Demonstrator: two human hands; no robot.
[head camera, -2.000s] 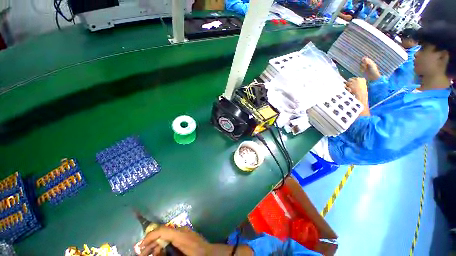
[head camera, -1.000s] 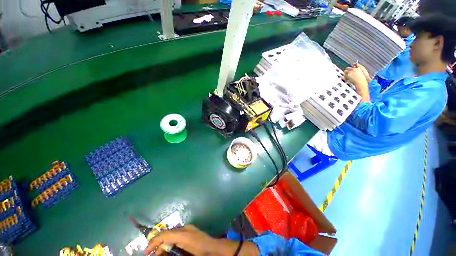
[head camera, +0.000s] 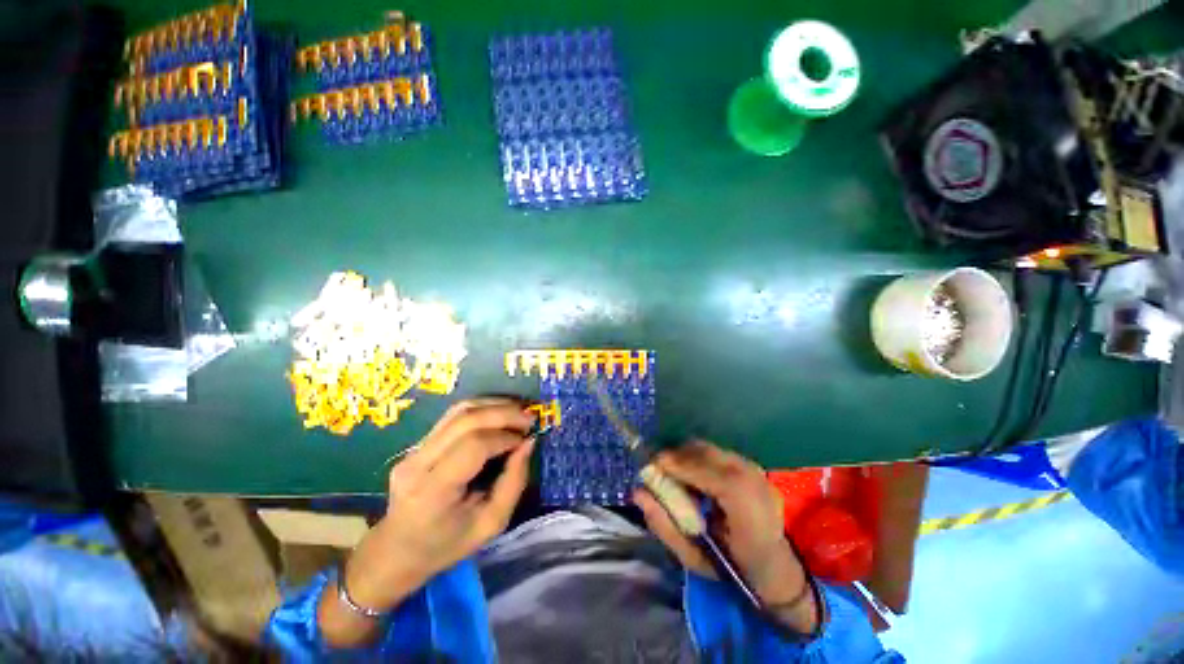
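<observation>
A blue PCB panel (head camera: 600, 448) lies at the bench edge in front of me, with a row of yellow-orange pieces along its far edge. My left hand (head camera: 465, 470) is at the panel's left side, its fingertips pinching a small yellow-orange piece (head camera: 545, 414) over the panel. My right hand (head camera: 718, 499) grips the tan handle of the soldering iron (head camera: 673, 498), whose metal shaft points up-left over the panel. A heap of loose yellow-orange pieces (head camera: 364, 357) lies left of the panel.
Soldered panels (head camera: 195, 104) are stacked far left, with another soldered panel (head camera: 370, 81) beside them. Bare blue panels (head camera: 567, 117) lie at the far centre. A green solder spool (head camera: 812, 71), fan (head camera: 963, 158) and tip-cleaning pot (head camera: 941, 324) stand right. A plastic bag (head camera: 143, 292) lies left.
The view has turned downward onto the bench edge. My left hand has come into view with a yellow-orange piece. The worked panel now shows fully; the neighbouring worker is mostly out of view.
</observation>
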